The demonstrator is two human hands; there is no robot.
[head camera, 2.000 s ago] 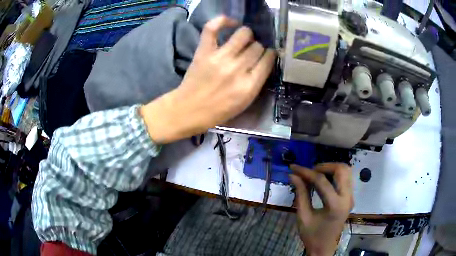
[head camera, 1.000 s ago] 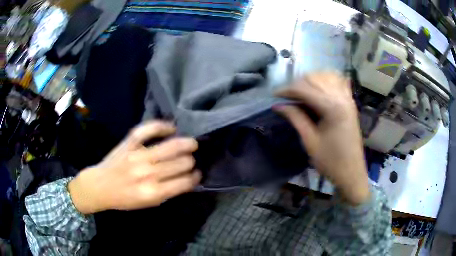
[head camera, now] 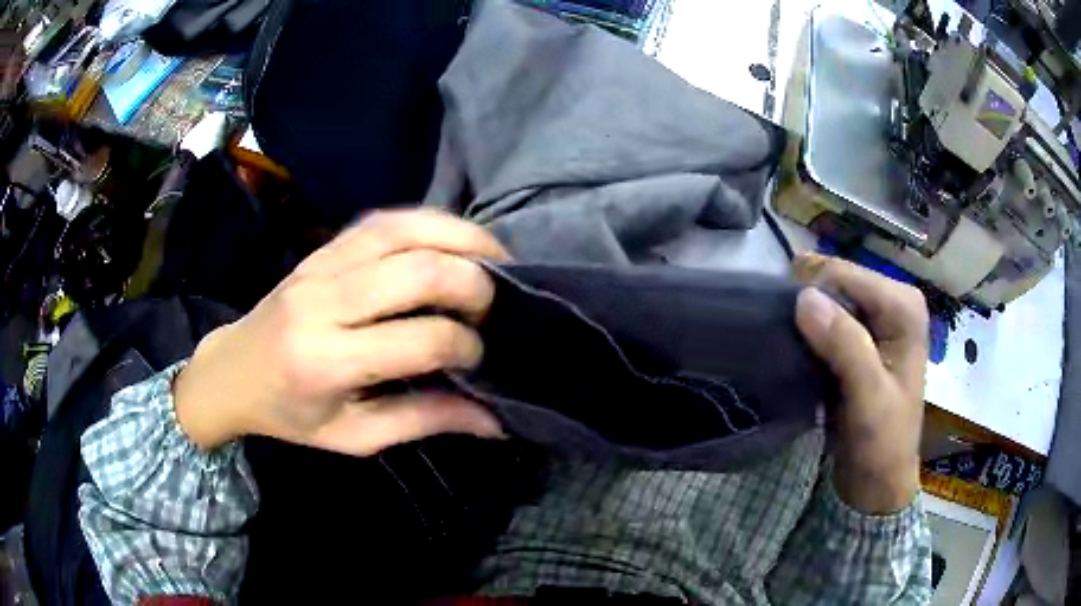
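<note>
A grey garment piece [head camera: 593, 130] lies across the front of the table and hangs towards my lap. Its near end is a darker band [head camera: 688, 326], held up between my hands with its opening facing me. Pale stitched lines and a loop of thin thread show along the band's inner edge. My left hand [head camera: 356, 337] grips the left end of the band, fingers over it and thumb below. My right hand [head camera: 871, 355] grips the right end, thumb on the near face. Parts of the fingers of both hands are hidden by the cloth.
The overlock machine [head camera: 978, 107] stands at the right, with its metal plate [head camera: 859, 118] beside the grey cloth. A blue plastic piece [head camera: 936, 337] shows below it. Black cloth [head camera: 356, 107] lies at the back left. Dark cloth covers the lower left.
The cloth has come away from the machine to in front of me. Both hands now hold the dark band's ends and spread its opening. The view has shifted, with the machine further right.
</note>
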